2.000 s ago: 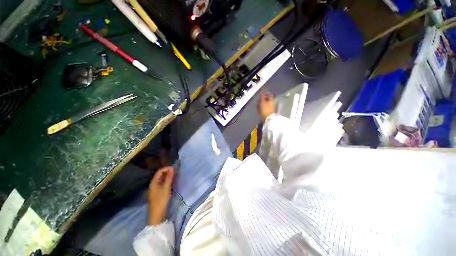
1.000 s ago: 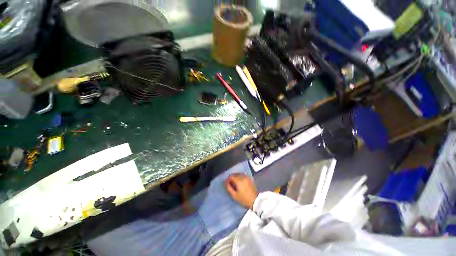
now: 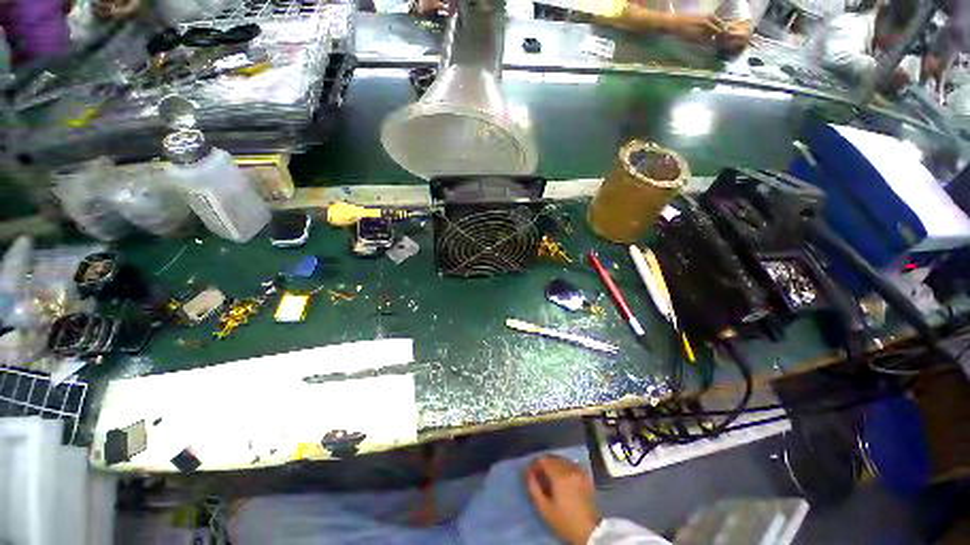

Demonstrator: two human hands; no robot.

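Note:
My right hand (image 3: 562, 495) is low in the picture over my jeans, fingers curled, with nothing visible in it. My left hand is out of view. On the green bench (image 3: 468, 399) before me lies a white work sheet (image 3: 255, 399) with small black squares. Right of it are metal tweezers (image 3: 561, 335) with a pale-gold end. Beyond them is a small dark glossy display (image 3: 566, 295). A yellow-edged silver battery (image 3: 293, 308) lies behind the sheet. A watch case (image 3: 372, 236) sits left of the fan.
A black fan (image 3: 487, 240) stands below a grey funnel hood (image 3: 460, 138). A brown roll (image 3: 636, 192), red pen (image 3: 617, 295), white pen (image 3: 652, 282) and black soldering station (image 3: 734, 271) are at right. A solvent bottle (image 3: 218, 192) is at left. A power strip (image 3: 691, 439) lies below the bench edge. Other people's hands show at the back.
The view has swung up and left, showing more of the bench and the people behind it. My left hand has left the picture. My right hand has moved over my lap.

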